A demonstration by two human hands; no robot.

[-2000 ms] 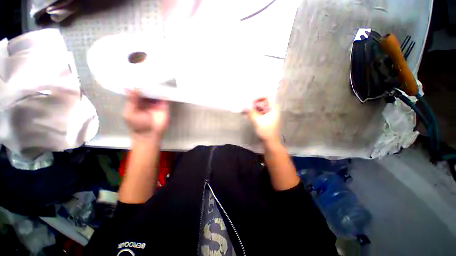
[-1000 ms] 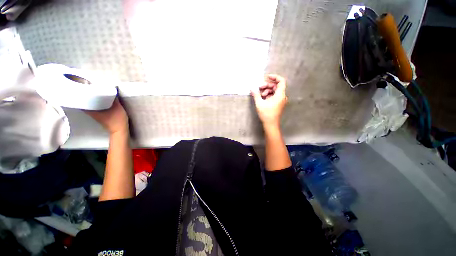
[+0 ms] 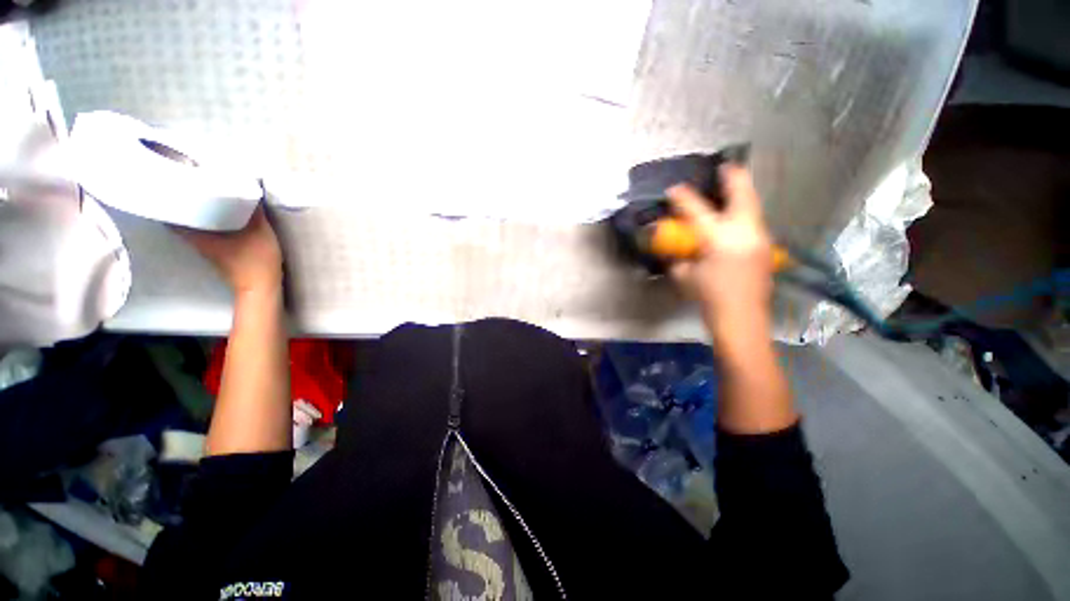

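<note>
A pale garment panel [image 3: 469, 106], washed out by glare, lies flat on the pressing table [image 3: 387, 282]. My left hand [image 3: 244, 249] grips the thick white tape roll [image 3: 176, 188] from below, by the panel's near left corner. A tape strip cannot be told apart from the panel's near edge. My right hand [image 3: 730, 241] is closed on the orange handle of the steam iron [image 3: 675, 200], slightly blurred. The iron's dark body is at the panel's near right corner, tip partly over the edge.
A draped pile of white-pink cloth [image 3: 53, 247] is at the left edge. Crumpled white material [image 3: 880, 252] is at the table's right end. The blue-green steam hose [image 3: 839, 288] runs right from the iron. Red cloth [image 3: 307, 382] and plastic bottles [image 3: 657, 411] lie below.
My right hand has left the panel's near right corner, taken hold of the iron, and the iron has moved left to that corner. My left hand still holds the roll, now farther left than at first.
</note>
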